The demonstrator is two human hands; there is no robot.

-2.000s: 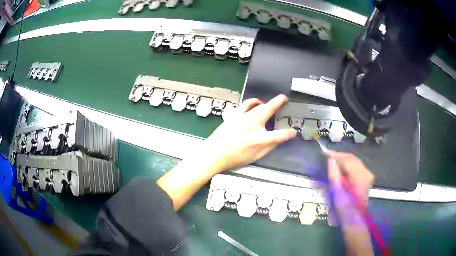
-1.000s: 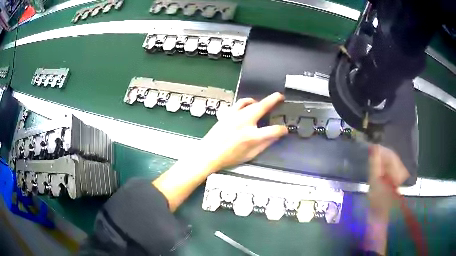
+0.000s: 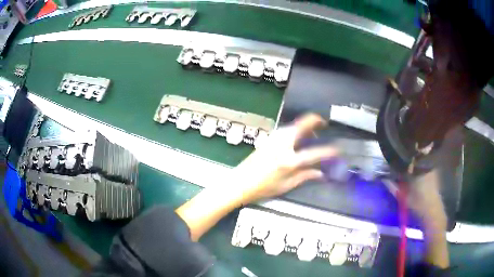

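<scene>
The carrier strip being worked (image 3: 357,154) lies on the black work pad (image 3: 314,81), blurred, with pale tabs along its lower edge. My left hand (image 3: 287,157) is at the strip's left end, thumb and fingers spread; whether a fingertip touches it is unclear. My right hand (image 3: 428,189) is blurred and partly hidden beneath the black microscope head (image 3: 411,124). A red-handled tool (image 3: 402,227) stands alongside my right hand; its tip and my grip on it cannot be made out. A plain silver bar (image 3: 355,116) lies on the pad above the strip.
Stacked strips (image 3: 81,178) stand in two blocks at the left. Single strips lie on the green belt, including one beside the pad (image 3: 214,120) and one in front of it (image 3: 306,238). A white stick (image 3: 248,272) shows at the bottom edge. Silver rails (image 3: 162,154) cross the belt.
My right hand has moved right along the strip and under the microscope, and the tool's shaft is now nearly upright. My left fingers have spread. The view has shifted slightly.
</scene>
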